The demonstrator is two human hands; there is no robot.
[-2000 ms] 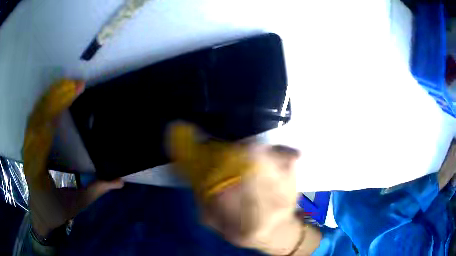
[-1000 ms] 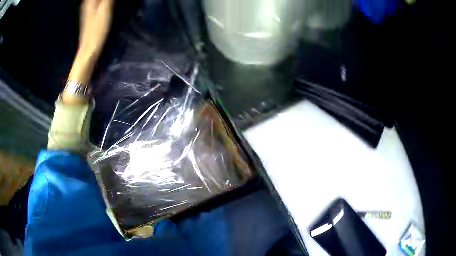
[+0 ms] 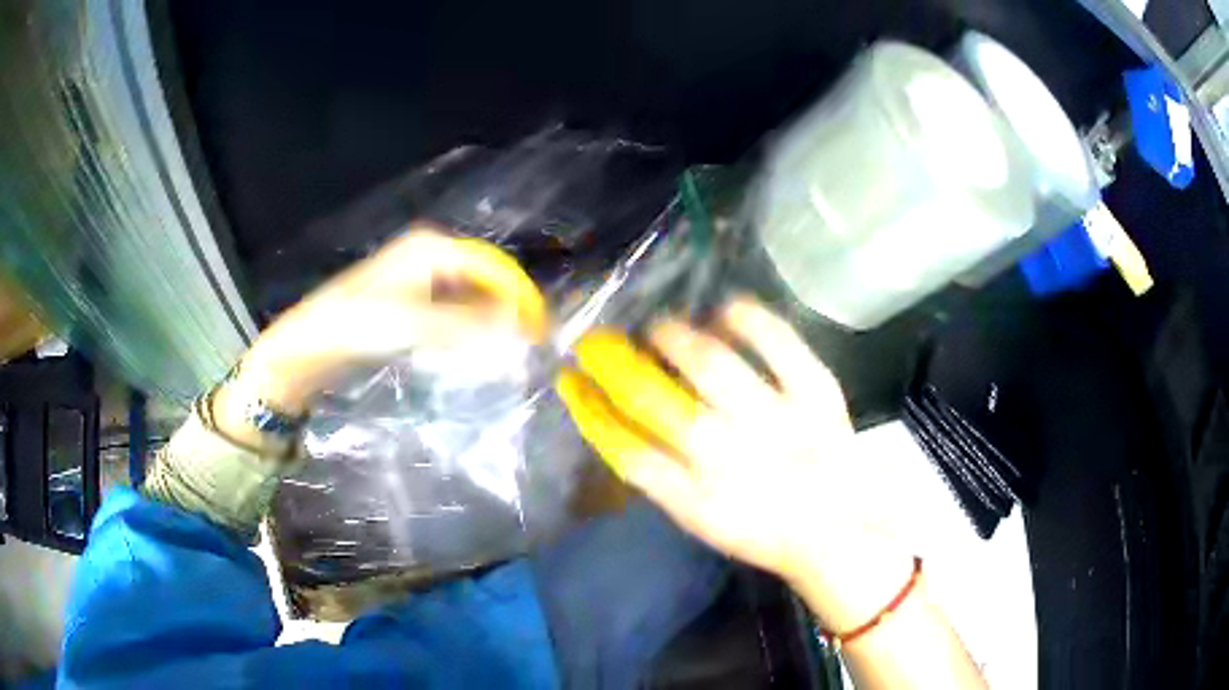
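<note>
Crumpled shiny clear plastic [image 3: 418,499] fills a brown carton [image 3: 391,590] in front of me and spreads up behind it. My left hand [image 3: 418,303], with yellow finger cots, is above the plastic, its fingers curled towards the middle. My right hand [image 3: 728,418], also with yellow finger cots, is just right of it, palm down, fingers pointing left. The fingertips of both hands are close together and blurred. Bright strands of clear plastic show between and behind them. I cannot tell whether either hand grips the plastic.
Two translucent whitish film rolls [image 3: 896,182] stand at the upper right. Beyond them are blue objects [image 3: 1162,128]. Black ribbed strips [image 3: 964,458] lie beside the white tabletop [image 3: 991,586] at the right. A pale metal rail [image 3: 182,175] runs along the left.
The view has shifted left, off the phone. My left hand has come from the top left to over the plastic. My right hand has come into view beside it.
</note>
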